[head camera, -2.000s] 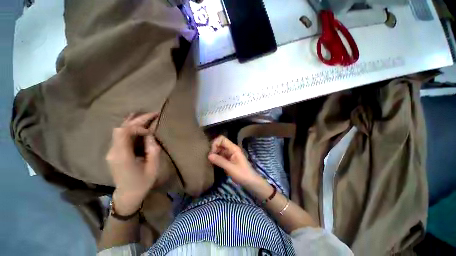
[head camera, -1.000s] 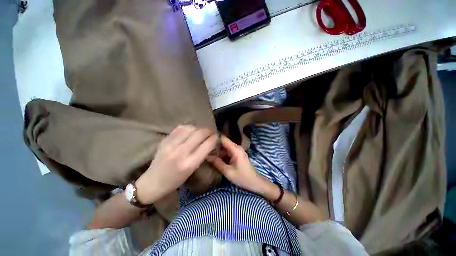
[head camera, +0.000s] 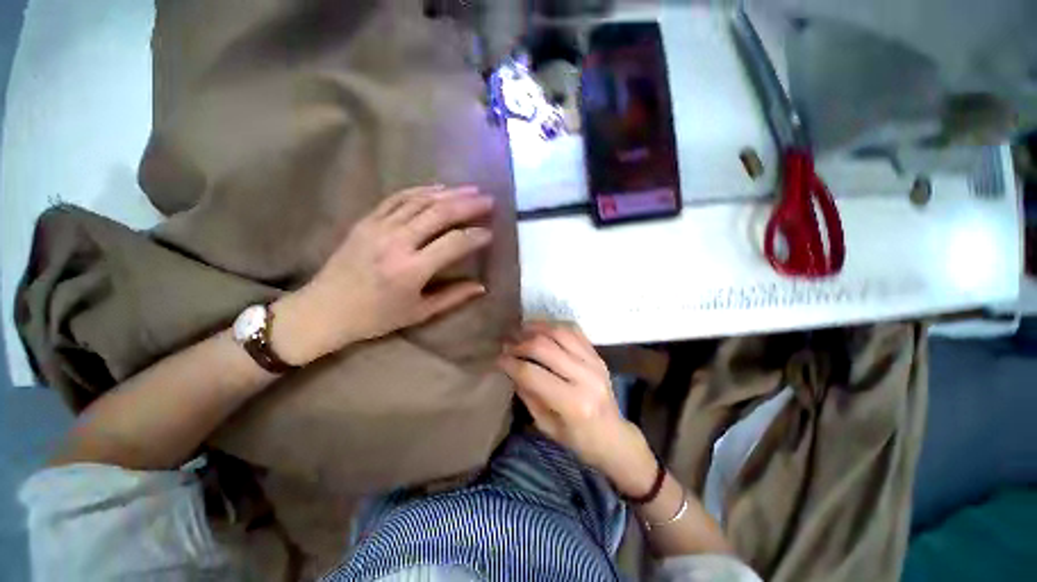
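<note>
A large brown garment panel (head camera: 307, 136) lies over the table's left part and hangs into my lap. Its straight right edge runs from the lit needle area (head camera: 525, 100) down towards my lap. My left hand (head camera: 398, 262) lies on top of the panel near that edge, palm down, fingers slightly apart. My right hand (head camera: 563, 381) is lower, at the table's front edge, with its fingertips pinching the panel's edge. The needle itself is too blurred to make out.
A smartphone (head camera: 632, 125) with a lit strip lies right of the needle area. Red-handled shears (head camera: 805, 222) lie further right, beside small brown bits. A printed ruler (head camera: 785, 296) runs along the front edge. Brown garment pieces (head camera: 841, 455) with a white strip hang at the right.
My left hand has moved from the pinched edge by my right hand up onto the panel and lies flat. The panel's edge now lies straight. The view has shifted, showing more table.
</note>
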